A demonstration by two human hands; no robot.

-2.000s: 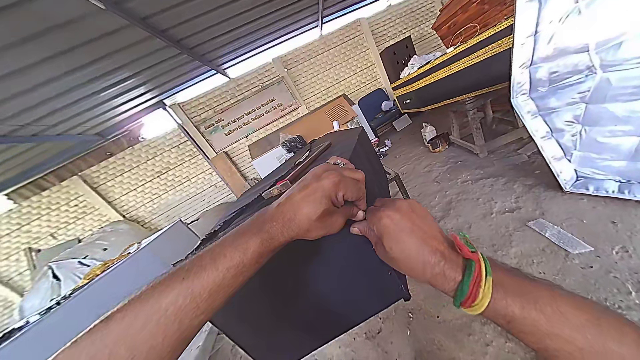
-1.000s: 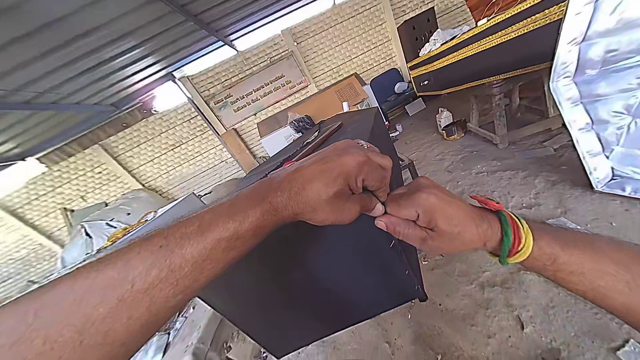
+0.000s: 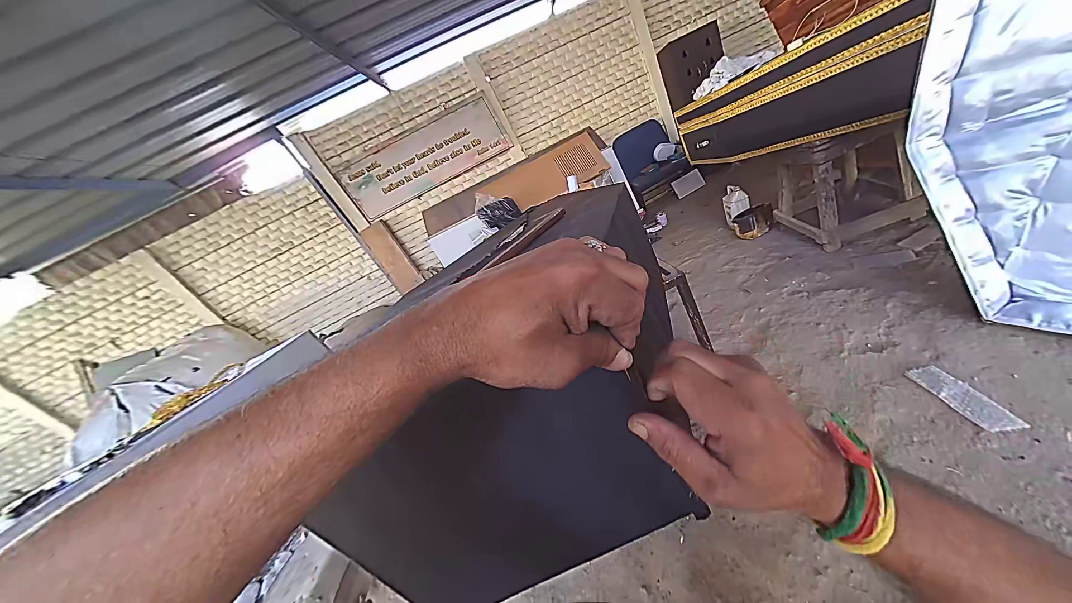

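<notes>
A dark cloth-covered coffin (image 3: 519, 477) stands in front of me, its near corner edge under my hands. My left hand (image 3: 569, 314), with a ring on one finger, pinches a small thin thing (image 3: 630, 370), perhaps a pin or thread, between thumb and forefinger at that edge. Just right of it, my right hand (image 3: 724, 427) rests at the corner with thumb and forefinger apart; whether its curled fingers hold anything is hidden. Green, red and yellow bands circle the right wrist. A long thin dark reddish-brown piece (image 3: 523, 243) lies on top, beyond my left hand.
A dark coffin with yellow trim (image 3: 804, 92) rests on a wooden trestle (image 3: 827, 197) at the back right. Quilted silvery lining (image 3: 1005, 167) fills the right edge. A blue chair (image 3: 645, 155), a tin (image 3: 751, 221) and a clear strip (image 3: 967, 398) are on the floor.
My hands were together at the coffin's edge in both earlier frames. Now they are apart, the right thumb and forefinger spread, the left still pinching.
</notes>
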